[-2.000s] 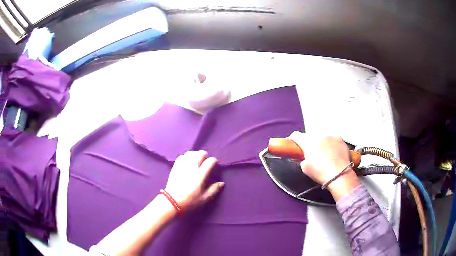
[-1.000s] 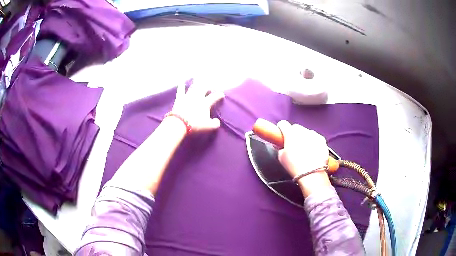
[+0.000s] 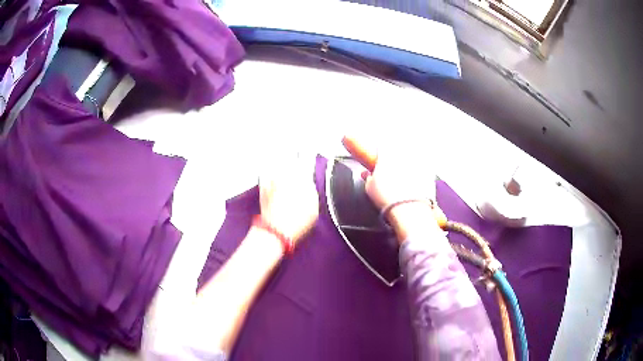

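Note:
A purple garment panel lies spread on the white table in front of me. My right hand is closed round the orange handle of the steam iron, whose dark plate rests on the panel near its upper edge. My left hand lies on the panel's upper part, just left of the iron; it is overexposed and blurred, so its fingers and whether they pinch the cloth cannot be made out. A white roll of tape sits on the table by the panel's upper right edge.
A stack of purple panels lies at the left, with a purple bundle beyond it. A blue-and-white padded board stands past the table's far edge. Hose and cord trail from the iron toward the lower right.
The view has turned left. The iron has moved left across the panel, now close to my left hand. My left hand has moved from the panel's middle to its upper left part.

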